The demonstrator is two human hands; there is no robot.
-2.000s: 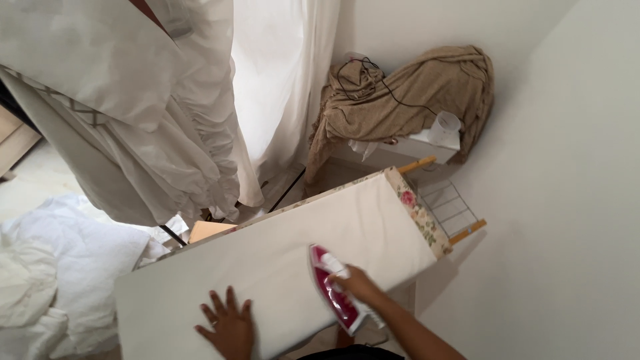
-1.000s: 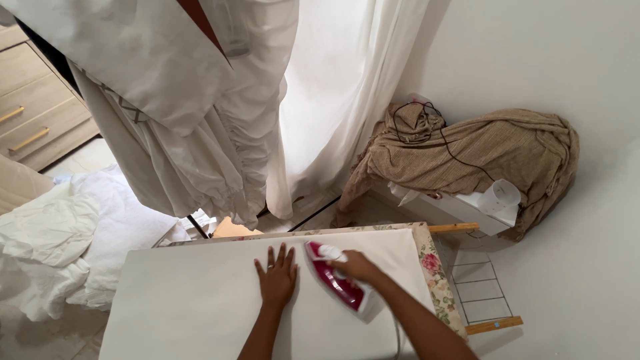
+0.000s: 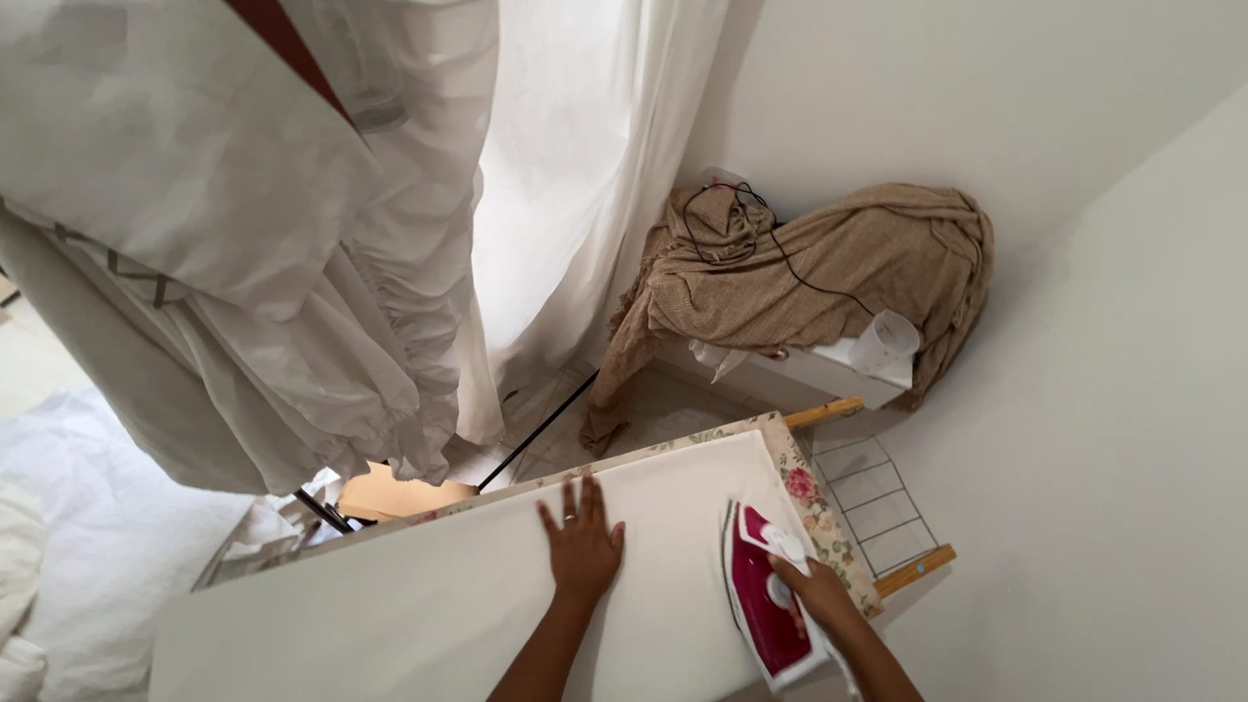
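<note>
A smooth white cloth (image 3: 409, 604) lies over an ironing board with a floral cover (image 3: 829, 526). My left hand (image 3: 585, 546), with a ring on one finger, rests palm down on the cloth near the board's far edge, fingers apart. To its right, my right hand (image 3: 814, 595) is closed around the handle of a magenta and white clothes iron (image 3: 770, 604). The iron is on the cloth near the board's right end, its tip pointing away from me.
White ruffled fabric (image 3: 390, 292) hangs at the left, beside a bright white curtain (image 3: 556, 175). Behind the board, a brown cloth (image 3: 829, 263), a black cord and a plastic cup (image 3: 884, 341) top a white furniture piece. A wire rack (image 3: 877, 502) juts right. White linens (image 3: 107, 546) lie left.
The iron in my right hand has moved toward the board's right end, away from my left hand. My left hand, which was lower on the cloth at first, is near the far edge.
</note>
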